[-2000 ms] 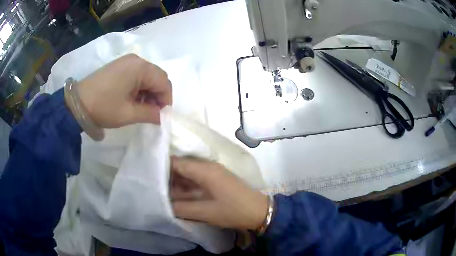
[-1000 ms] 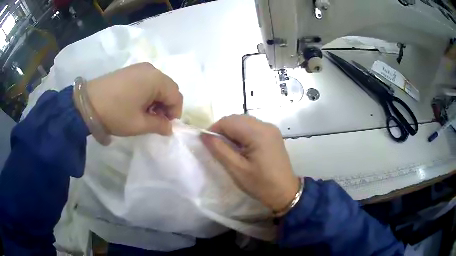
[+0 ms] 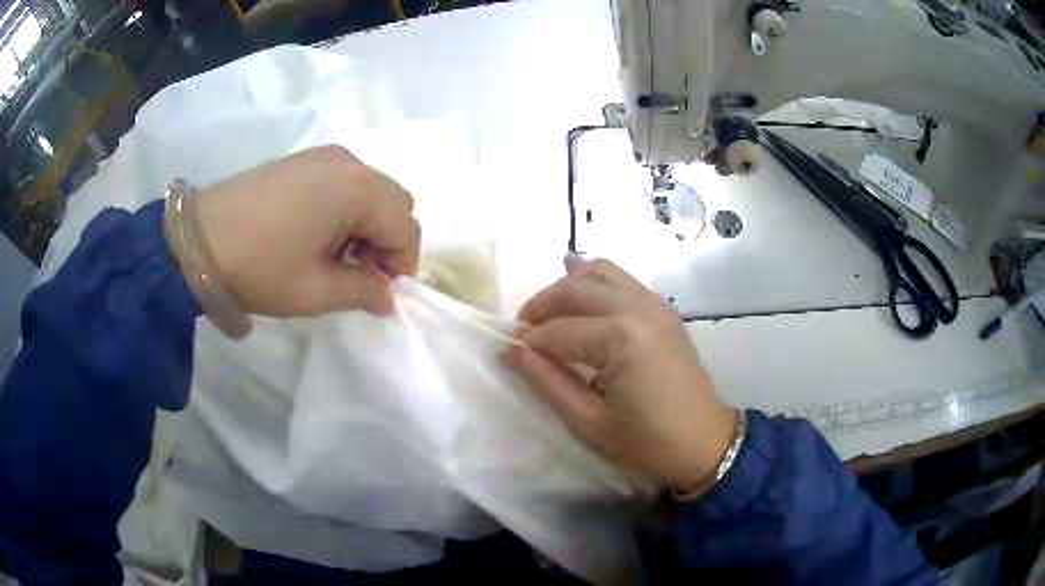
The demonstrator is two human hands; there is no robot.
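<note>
White garment fabric point(image 3: 344, 412) lies in a thin, soft pile over the left of the table and hangs over its front edge. My left hand point(image 3: 309, 235) pinches the fabric's edge between thumb and fingers. My right hand point(image 3: 625, 372) pinches the same edge a little to the right, so a short narrow folded stretch point(image 3: 453, 309) runs between the two hands. The fabric hangs down below it. The fingertips partly hide the edge where they grip it.
The sewing machine head point(image 3: 676, 92) stands at the upper right, with its needle plate point(image 3: 688, 212) beneath. Black shears point(image 3: 877, 229) and a white label point(image 3: 905, 189) lie under the arm. A pen point(image 3: 1008, 315) lies at far right. A ruler point(image 3: 894, 410) runs along the front edge.
My right hand has come out of the fabric, risen to its upper edge and slid right along it. The edge is now drawn between both hands. The machine appears slightly further right.
</note>
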